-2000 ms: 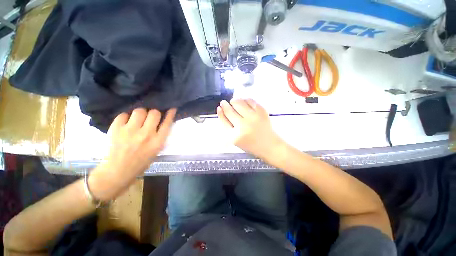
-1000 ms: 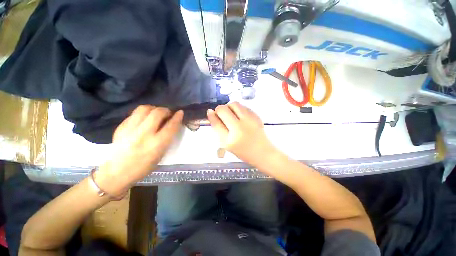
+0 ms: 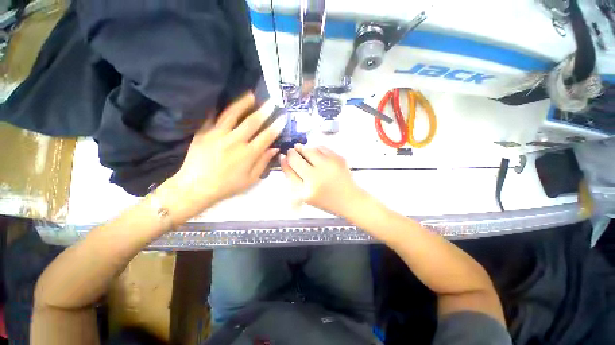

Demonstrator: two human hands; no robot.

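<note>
A large dark garment piece (image 3: 162, 74) lies bunched on the left of the white table, its edge running under the lit presser foot (image 3: 297, 124) of the sewing machine (image 3: 465, 50). My left hand (image 3: 226, 155) lies spread on the cloth just left of the needle area, fingers apart and pressing it flat. My right hand (image 3: 320, 175) is just in front of the needle, thumb and fingertips on the dark seam edge (image 3: 286, 143). The needle tip is lost in the glare.
Scissors with red and orange-yellow handles (image 3: 406, 118) lie right of the needle. A dark fabric strip (image 3: 502, 184) and a black pad (image 3: 558, 172) lie further right. A measuring tape (image 3: 270, 234) runs along the front edge. Brown taped cardboard (image 3: 30, 178) is at left.
My left hand has moved right and up towards the needle, its fingers now spread over the cloth. My right hand stays at the seam edge. The view has shifted slightly.
</note>
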